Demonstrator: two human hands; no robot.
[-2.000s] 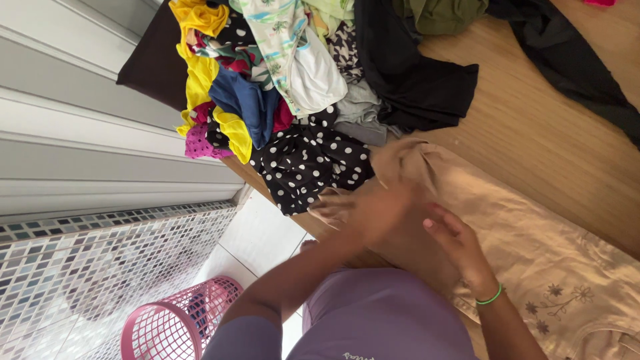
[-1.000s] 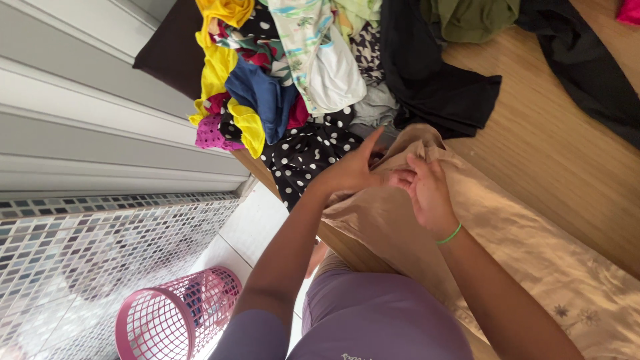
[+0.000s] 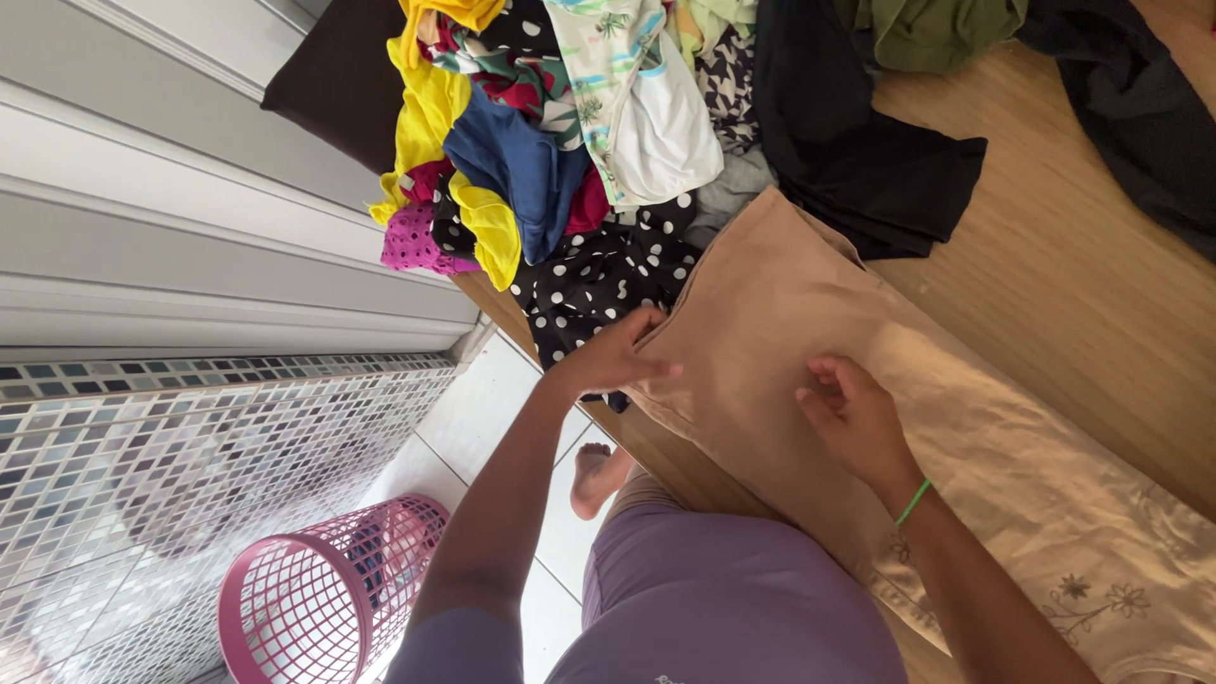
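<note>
A tan garment with embroidered flowers [image 3: 969,399] lies spread flat over the wooden table. At its left edge is my left hand [image 3: 617,356], fingertips at the cloth's rim and thumb resting over it; whether it pinches the cloth I cannot tell. My right hand [image 3: 850,413], with a green band at the wrist, is over the middle of the garment, fingers loosely curled and apart, holding nothing. A black polka-dot cloth [image 3: 608,275] lies beside my left fingertips. Black folded clothing [image 3: 874,180] lies beyond the tan garment's far end.
A heap of clothes, with a blue piece [image 3: 522,171], a yellow one [image 3: 489,228] and a white one [image 3: 665,133], covers the table's far left. Olive cloth [image 3: 940,33] lies at the back. A pink lattice basket [image 3: 294,608] stands on the floor near a tiled wall [image 3: 190,456].
My hands, close together over the tan cloth a second ago, are now apart. The cloth's bunched far end now lies smooth and flat.
</note>
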